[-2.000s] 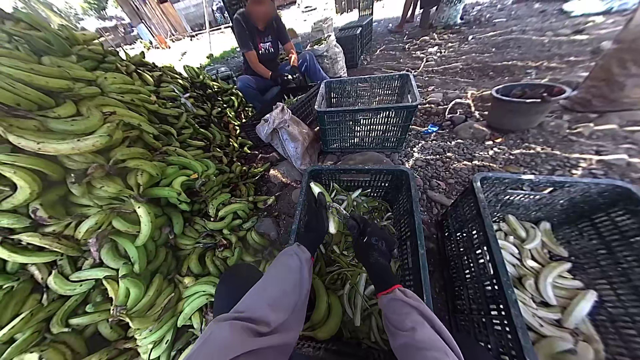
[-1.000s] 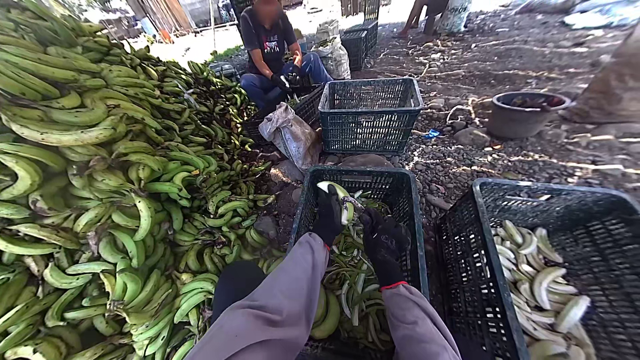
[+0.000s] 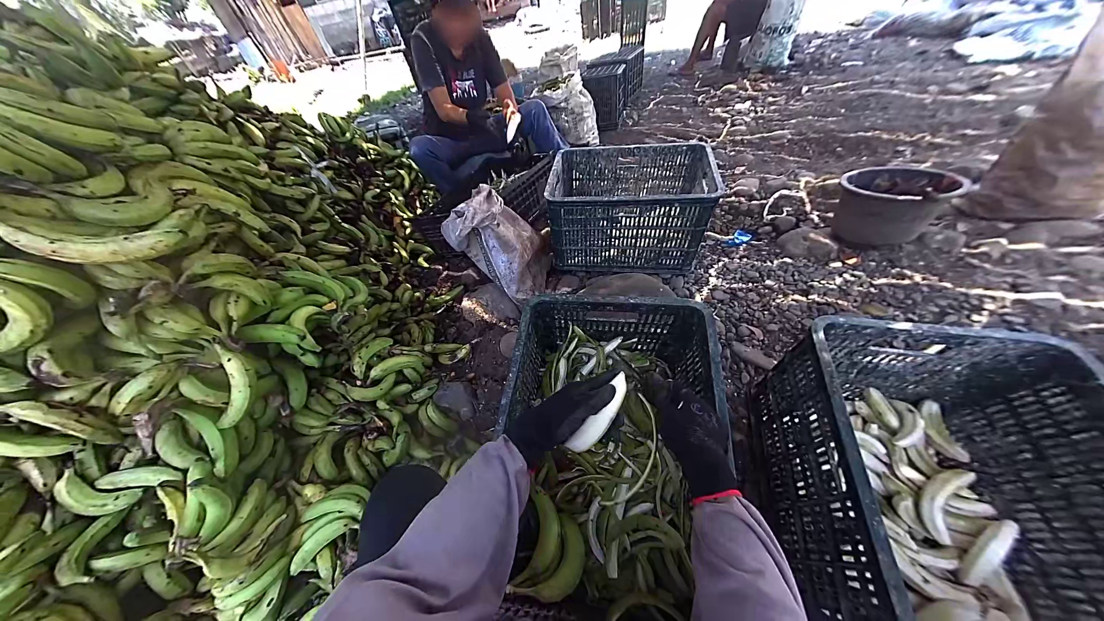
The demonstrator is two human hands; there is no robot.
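My left hand (image 3: pixel 565 416), in a black glove, holds a peeled pale plantain (image 3: pixel 599 417) over a dark plastic crate (image 3: pixel 714 345) of green peels. My right hand (image 3: pixel 692 431), gloved too and with a red cuff edge, is just right of it above the same crate; its fingers are partly hidden, and whether it holds anything cannot be told. Long peel strips (image 3: pixel 634 483) hang and lie below both hands. Unpeeled green plantains (image 3: pixel 561 552) lie at the crate's near left. Peeled plantains (image 3: pixel 944 500) fill part of a second crate (image 3: pixel 824 388) at the right.
A large heap of green plantains (image 3: pixel 233 379) covers the left side. Beyond my crate are a crate (image 3: pixel 634 200), a crumpled sack (image 3: pixel 500 241) and a seated person (image 3: pixel 461 95) in black gloves holding a pale piece. A round tub (image 3: pixel 888 211) stands on stony ground at the right.
The plantain in my left hand showed green skin earlier and now looks pale and peeled. My hands have moved apart. The seated person's hands have risen with a pale piece.
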